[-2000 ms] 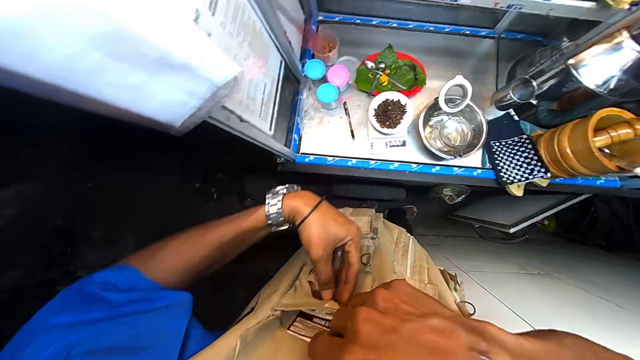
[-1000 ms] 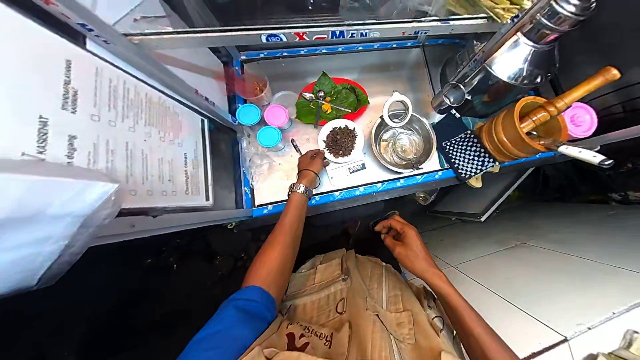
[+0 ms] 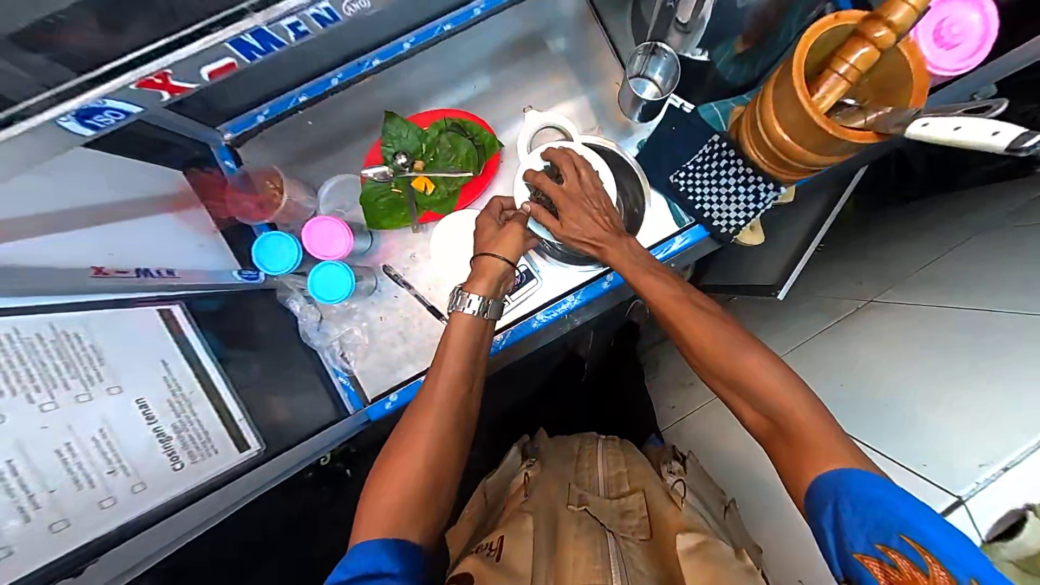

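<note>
My left hand (image 3: 500, 240), with a steel watch and dark band at its wrist, grips the near left rim of a white bowl (image 3: 603, 175). The bowl is tilted over a steel pot (image 3: 636, 191), and my right hand (image 3: 575, 199) has its fingers spread over the dark contents, partly hiding them. Behind the bowl a round white strainer (image 3: 546, 130) rests on the pot. Left of the pot, a white kitchen scale (image 3: 455, 244) shows its round platform beside my left hand.
A red plate (image 3: 481, 183) holds green leaves and spoons. Lidded jars (image 3: 331, 282) and a black pen (image 3: 414, 292) lie left. To the right are a steel mug (image 3: 650, 81), a checkered cloth (image 3: 723, 185) and a wooden mortar (image 3: 780, 122) with pestle and knife.
The white bowl has moved from the scale to above the steel pot. My right hand has come up from near the apron to the bowl.
</note>
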